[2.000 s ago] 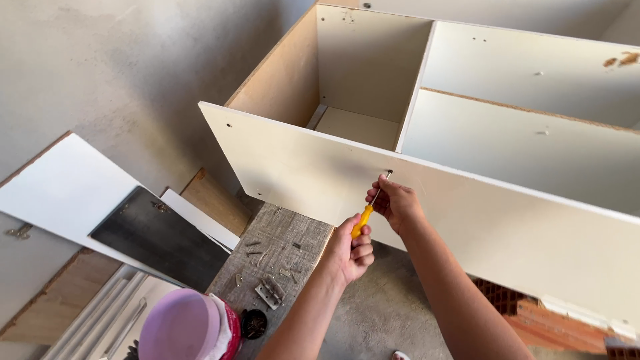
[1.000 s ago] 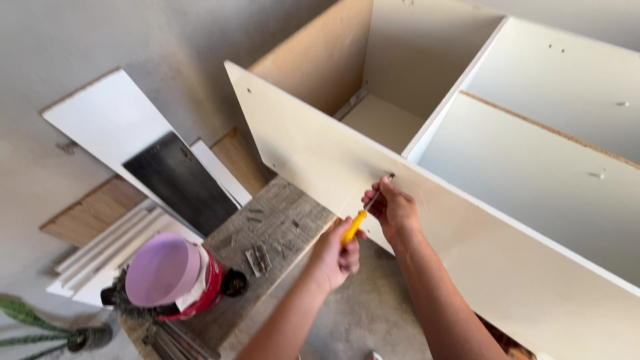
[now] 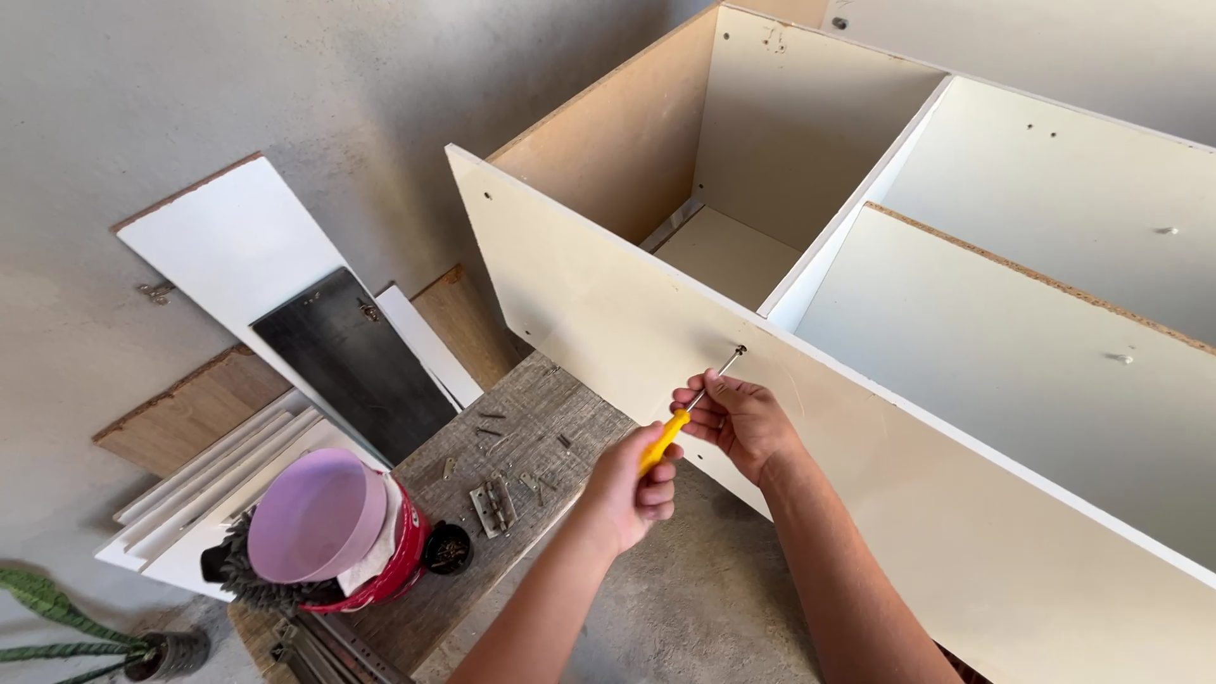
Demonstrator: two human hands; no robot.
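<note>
My left hand [image 3: 632,484] is closed around the yellow handle of a screwdriver [image 3: 665,445]. The fingers of my right hand [image 3: 736,418] pinch its metal shaft near the tip. That tip meets a dark screw or hole [image 3: 741,351] in the side panel of a white cabinet [image 3: 608,285], just below the panel's upper edge. The cabinet lies on its side with its compartments facing up. A divider [image 3: 855,195] meets the panel close to the screw.
Left of the cabinet, a wooden bench [image 3: 560,408] holds hinges [image 3: 492,505], loose screws, a black cup of screws [image 3: 447,548] and a red bucket [image 3: 413,541] with a purple tub [image 3: 318,518]. Boards [image 3: 237,237] lean on the wall; a potted plant [image 3: 166,655] stands lower left.
The view has shifted between frames. Both hands stay on the screwdriver, and its tip remains at the same spot on the side panel.
</note>
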